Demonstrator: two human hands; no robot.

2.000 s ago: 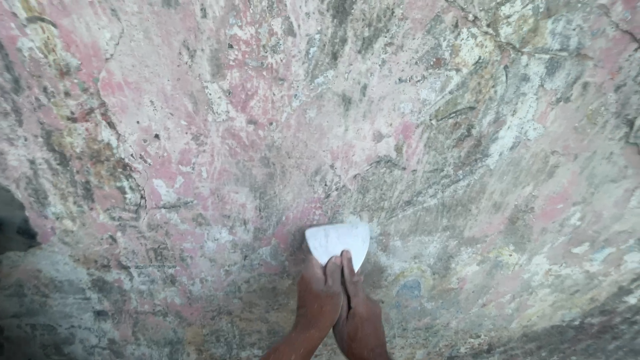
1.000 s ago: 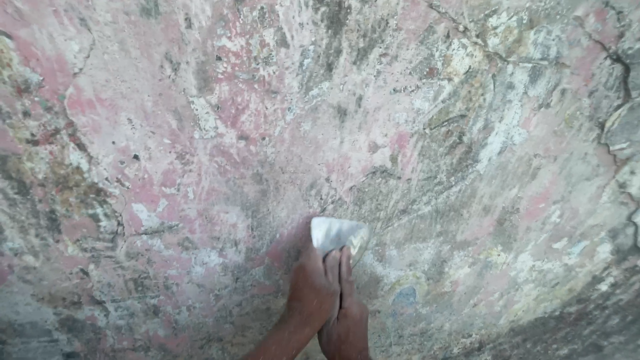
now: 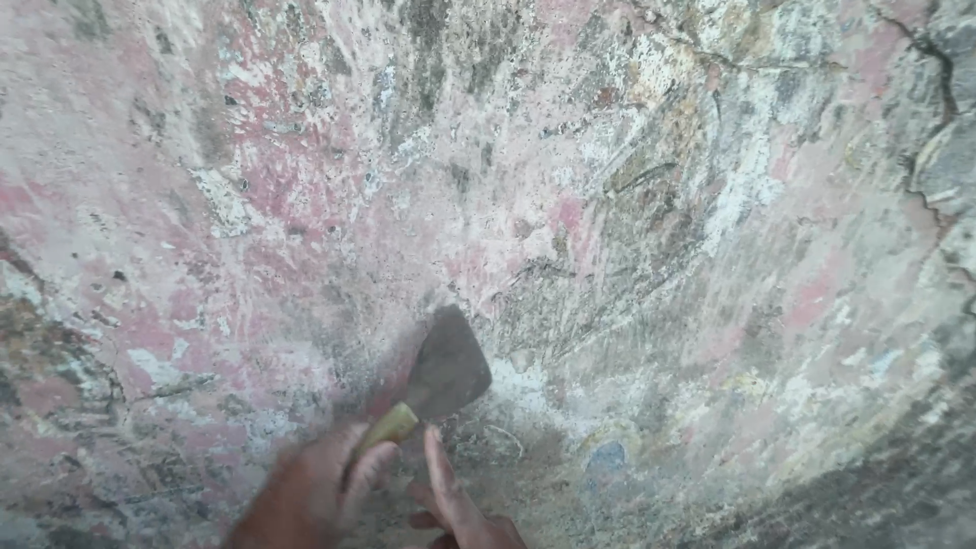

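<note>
A scraper with a grey metal blade (image 3: pixel 451 364) and a yellowish handle (image 3: pixel 393 427) is at lower centre, its blade pointing up and slightly right over the wall. My left hand (image 3: pixel 328 473) is closed around the handle and somewhat blurred. Just to its right, my right hand (image 3: pixel 457 507) has a finger extended up toward the lower edge of the blade, its other fingers bent; it grips nothing that shows. Whether the blade touches the wall cannot be told.
Worn wall plaster (image 3: pixel 366 252) with patches of pink, white and grey fills the view. A dark crack (image 3: pixel 945 76) runs down the right side, and a thinner one crosses the upper right. A small blue patch (image 3: pixel 608 457) lies right of the hands.
Both hands were together at the blade, which showed whitish; now the blade looks dark grey, the handle shows in my left hand, and my right hand is apart from it.
</note>
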